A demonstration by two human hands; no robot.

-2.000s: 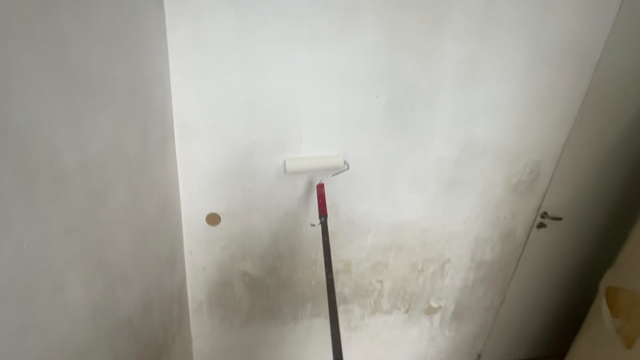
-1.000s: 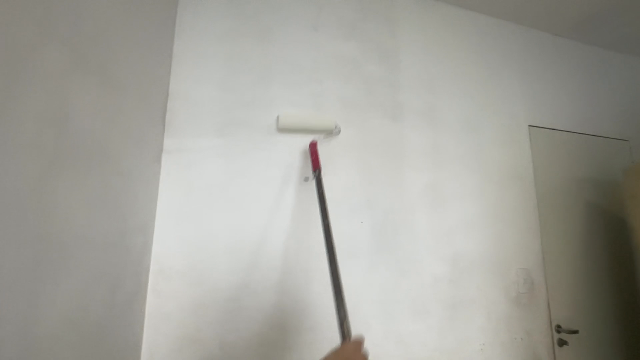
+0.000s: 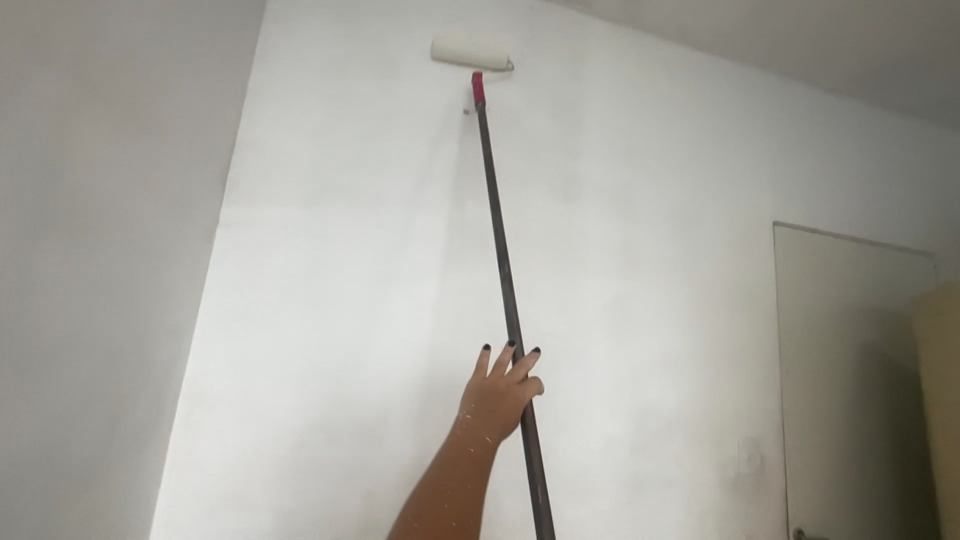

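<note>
A paint roller with a pale sleeve is against the upper part of the white wall, its red handle fixed to a long dark pole that slants down to the bottom edge. My left hand lies against the left side of the pole, fingers spread and pointing up, with the forefinger and thumb across it; they are not wrapped round it. The nails are dark, and small pale specks dot the wrist and forearm. My right hand and the pole's lower end are out of view.
A grey-looking side wall meets the white wall at the left. Overhead at the right is the ceiling. A closed door with its handle stands at the right, beside the edge of a tan object.
The roller has moved up the wall from beside the stained lower area. My left hand and forearm now show against the pole, where one second ago only part of a hand showed. The view has tilted up.
</note>
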